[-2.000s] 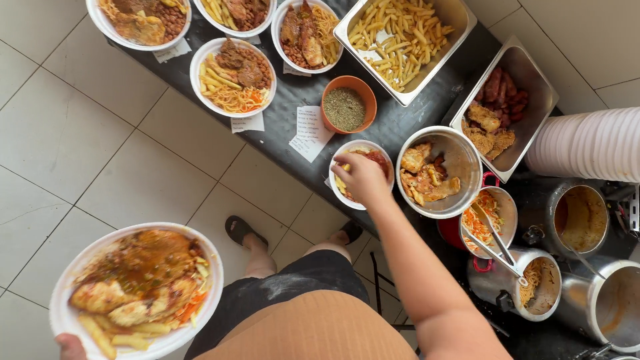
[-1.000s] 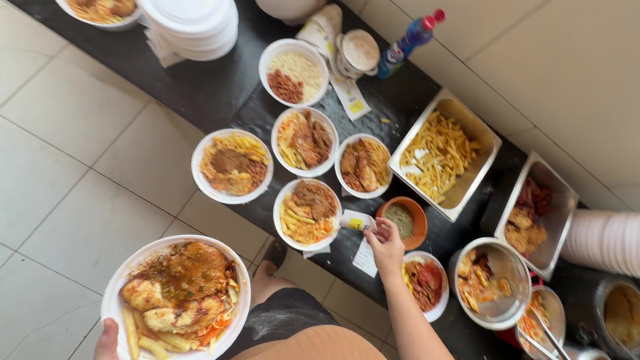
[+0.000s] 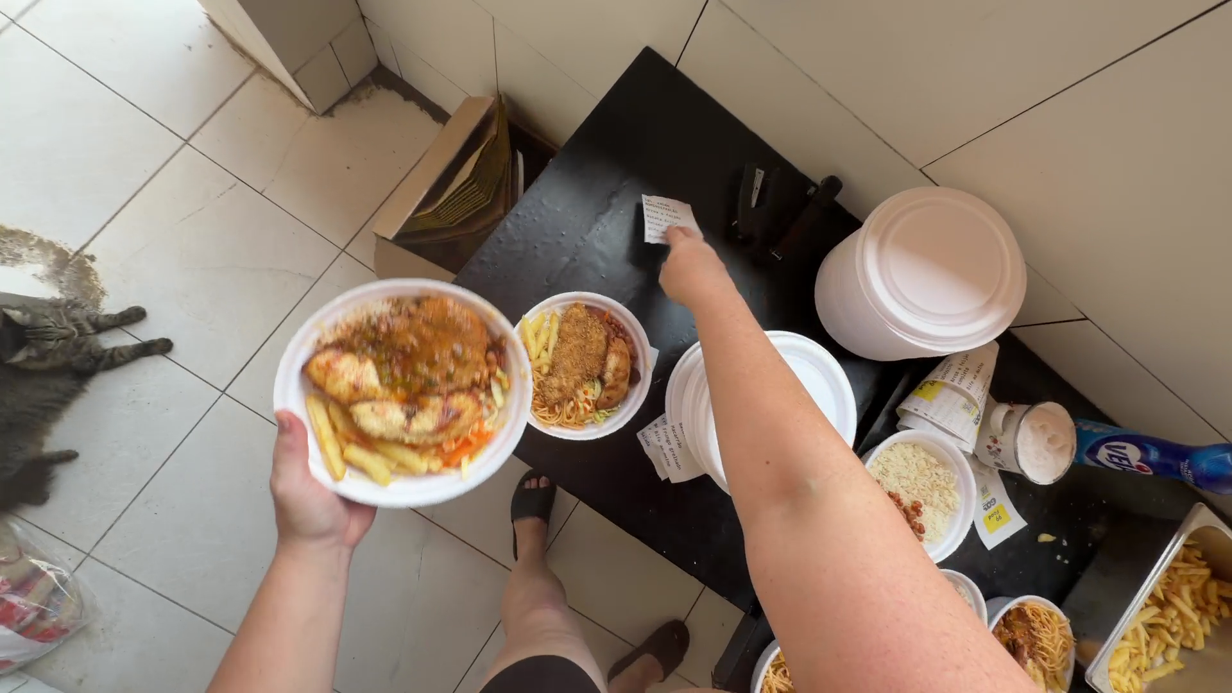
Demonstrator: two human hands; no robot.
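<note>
My left hand [image 3: 313,491] holds up a white foam bowl [image 3: 414,493] of grilled meat in sauce, fries and shredded carrot, its thumb on the rim. At the far end of the black table [image 3: 616,164], my right hand [image 3: 691,265] has its fingertips on a small paper slip [image 3: 664,214] with writing; whether they pinch or only press it, I cannot tell. A stapler [image 3: 749,200] and a dark-handled tool [image 3: 807,217] lie right of the slip. Between my hands, a filled foam bowl [image 3: 585,366] stands on the table beside a stack of white foam lids [image 3: 830,385], partly hidden by my right forearm.
A tall stack of foam containers [image 3: 919,274], a mug [image 3: 1044,443], a blue bottle [image 3: 1150,456], more filled bowls [image 3: 929,491] and a steel pan of fries [image 3: 1169,602] line the right. An open cardboard box [image 3: 452,183] stands beyond the table. A tabby cat [image 3: 58,385] lies on the floor.
My right hand, over the small bowls near the herb pot before, is now at the slip on the table's far end. My left hand still holds the same bowl. The view has swung far left.
</note>
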